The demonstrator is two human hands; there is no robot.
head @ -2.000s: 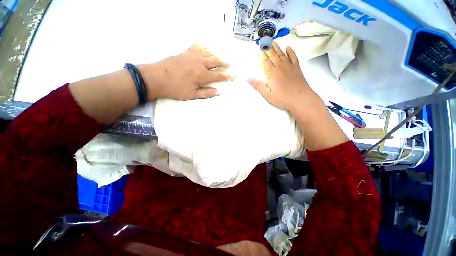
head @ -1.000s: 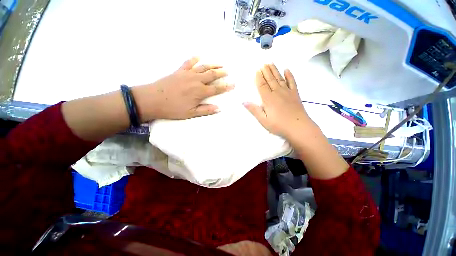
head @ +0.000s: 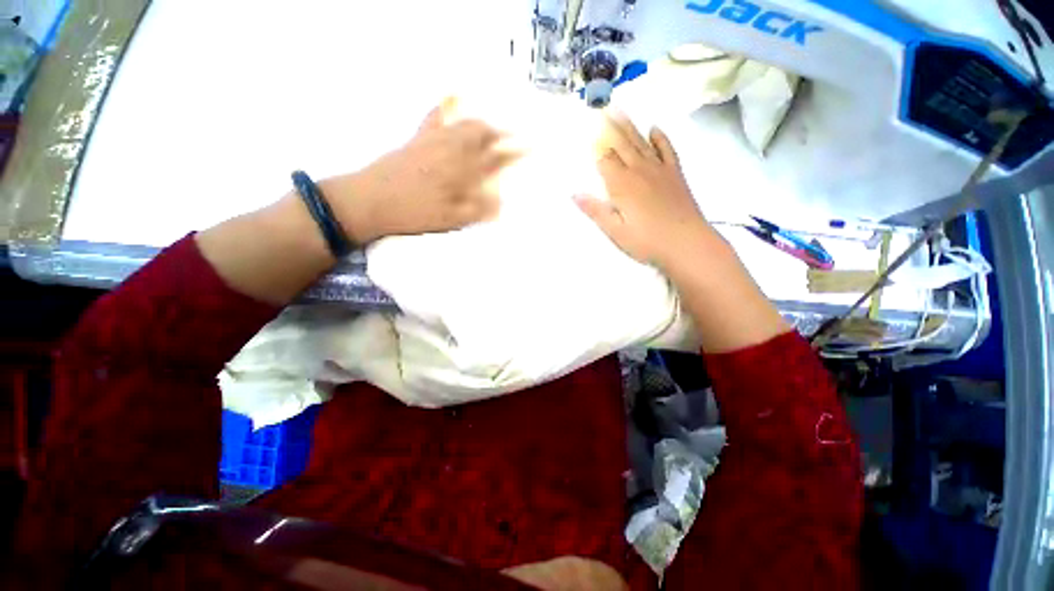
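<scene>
A white to cream cloth (head: 520, 300) lies on the machine table and hangs over its front edge onto my lap; its upper part is overexposed. My left hand (head: 433, 179) rests palm down on the cloth, fingers slightly spread and blurred. My right hand (head: 647, 191) lies flat on the cloth, its fingertips just below the presser foot and needle area (head: 578, 52). The white sewing machine head (head: 855, 104) with "JACK" lettering stands at the upper right. Whether the cloth is under the needle cannot be told.
Thread snips (head: 792, 244) lie right of my right hand. More cream cloth (head: 763, 98) lies behind the needle area. A ruled strip (head: 347, 286) runs along the front edge. A blue crate (head: 264, 448) and a plastic scrap bag (head: 676, 491) are below the table.
Both hands moved back from the needle area, then forward to it again with the cloth. The cloth at the lap has shifted and shows more folds. The view has turned slightly.
</scene>
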